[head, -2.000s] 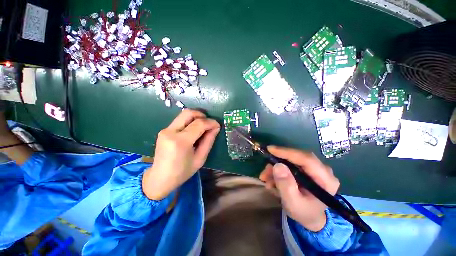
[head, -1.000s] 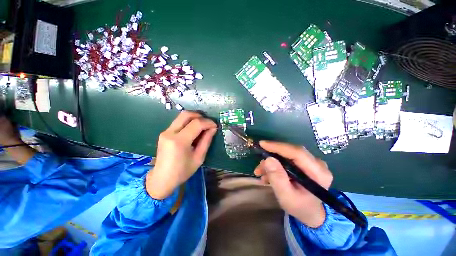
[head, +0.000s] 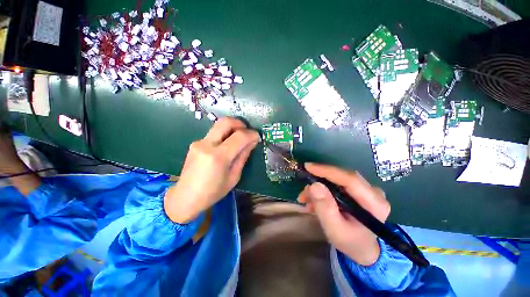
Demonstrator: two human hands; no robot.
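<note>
A small circuit board (head: 279, 159) lies on the bench in front of me, its green end away from me and a small part sticking out at its right. My right hand (head: 348, 212) holds the black soldering iron (head: 363, 214) like a pen. The iron's thin tip is over the upper left of the board; whether it touches is hard to tell. My left hand (head: 214, 165) is at the board's left edge with thumb and forefinger pinched. A thin dark strand seems to show at the fingertips, too small to name surely.
Connector leads (head: 131, 49) lie heaped at upper left. Another board (head: 318, 96) and overlapping boards (head: 390, 145) lie to the right, beside a paper sheet (head: 495, 161) and a fan (head: 502, 78). A black station (head: 43, 35) and cable stand left. A person's blue sleeve (head: 43, 217) is at left.
The iron's tip has moved up and left on the board, closer to my left fingertips. My left hand stays pinched beside the board. The whole view has shifted slightly.
</note>
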